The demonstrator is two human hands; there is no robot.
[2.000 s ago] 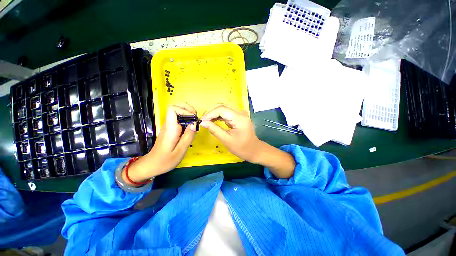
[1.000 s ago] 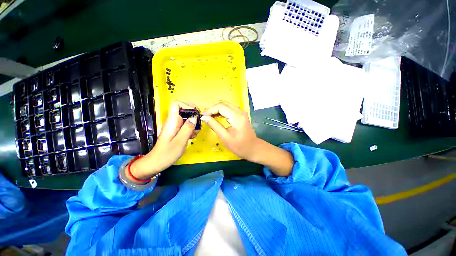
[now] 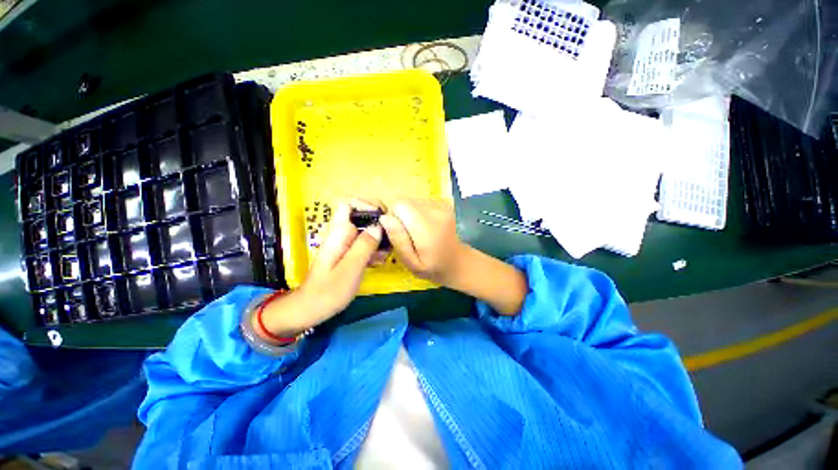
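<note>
A black plastic housing (image 3: 368, 218) is held over the yellow parts tray (image 3: 364, 84). My left hand (image 3: 338, 262) grips it in the fingertips. My right hand (image 3: 427, 240) has its fingertips closed against the housing's right side. Whether a tiny part is pinched between them is hidden. Small dark components (image 3: 305, 145) lie in a cluster at the tray's upper left. More dark bits (image 3: 317, 225) lie on the tray beside my left hand.
A black blister tray (image 3: 138, 197) stands at the left. Tweezers (image 3: 513, 223), white sheets (image 3: 588, 174), white component trays (image 3: 551, 29), a clear bag (image 3: 726, 55) and dark trays (image 3: 786, 179) lie right. A rubber band (image 3: 441, 59) lies behind the yellow tray. The conveyor (image 3: 239, 32) runs beyond.
My left hand and the housing have moved right, closer to my right hand, uncovering dark bits on the tray. The housing now shows less between my fingers. The whole view has shifted slightly.
</note>
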